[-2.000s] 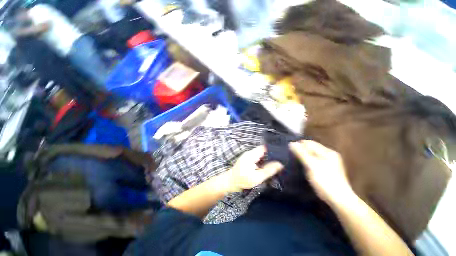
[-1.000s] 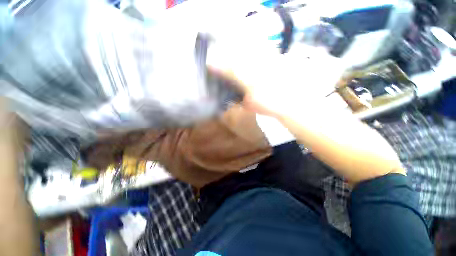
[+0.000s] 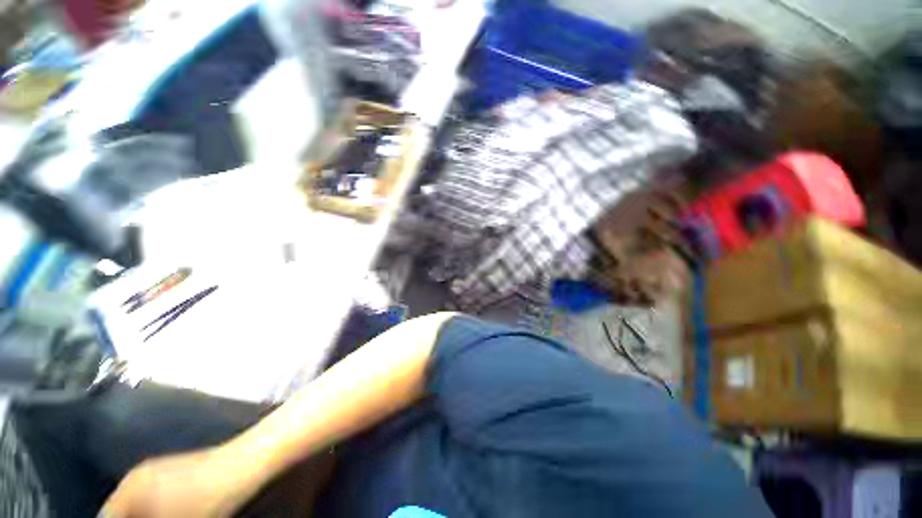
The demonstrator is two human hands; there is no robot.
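Observation:
My right hand point(image 3: 177, 488) is blurred at the lower left, partly cut off by the bottom edge, beside dark fabric point(image 3: 121, 425). Its fingers are not clear, so I cannot tell whether it grips the cloth. My left hand is out of the picture. On the white sewing table point(image 3: 243, 349) lie a dark pointed tool point(image 3: 180, 313) and a small orange-red-handled tool point(image 3: 158, 289). A small brown square point(image 3: 289, 251) lies to their right. Part of the sewing machine point(image 3: 28, 273), with a blue stripe, shows at the left edge.
An open cardboard box point(image 3: 349, 209) with black and white items stands at the table's edge. Plaid fabric point(image 3: 576, 152) is heaped beyond it, near a blue bin point(image 3: 556, 46). At right are a red object point(image 3: 809, 182) and stacked cardboard cartons point(image 3: 773, 334).
The view has swung to the right. The large brown cloth and my left hand have left the picture. My right hand has moved from the raised grey-white cloth to the lower left.

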